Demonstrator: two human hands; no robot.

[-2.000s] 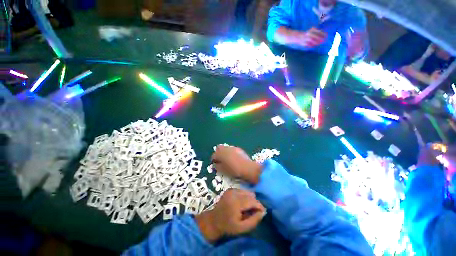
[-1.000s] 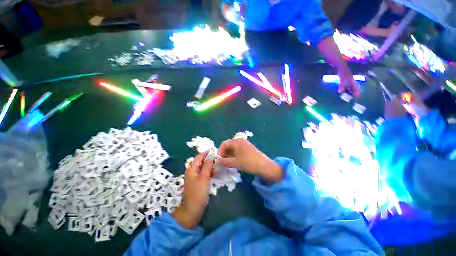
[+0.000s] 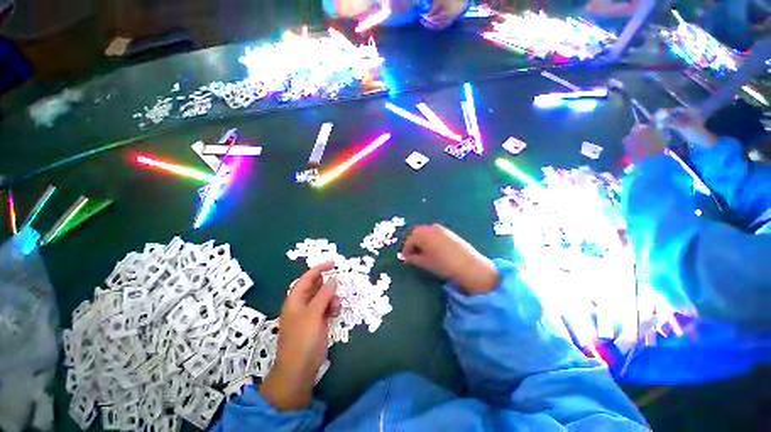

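Note:
A big heap of white square plates (image 3: 161,329) lies at the left. Small white plastic inserts (image 3: 359,295) lie in a loose pile between my hands, with a smaller cluster behind. My left hand (image 3: 304,329) is at the pile's left edge, fingers bent over it; whether it holds a plate cannot be told. My right hand (image 3: 448,257) is right of the pile, thumb and finger pinched, with a tiny white bit at the tips that looks like an insert.
Glowing LED sticks (image 3: 355,160) and loose plates (image 3: 417,160) lie beyond my hands. A dazzling lit heap (image 3: 575,245) is at right, beside a neighbour's blue sleeves (image 3: 693,245). A crumpled clear bag (image 3: 25,329) is far left. Another person's hands show at the top.
My hands were together over the pile a second ago; now they are apart, the right moved to the right. The worker opposite has drawn back the arm that reached to the loose plates.

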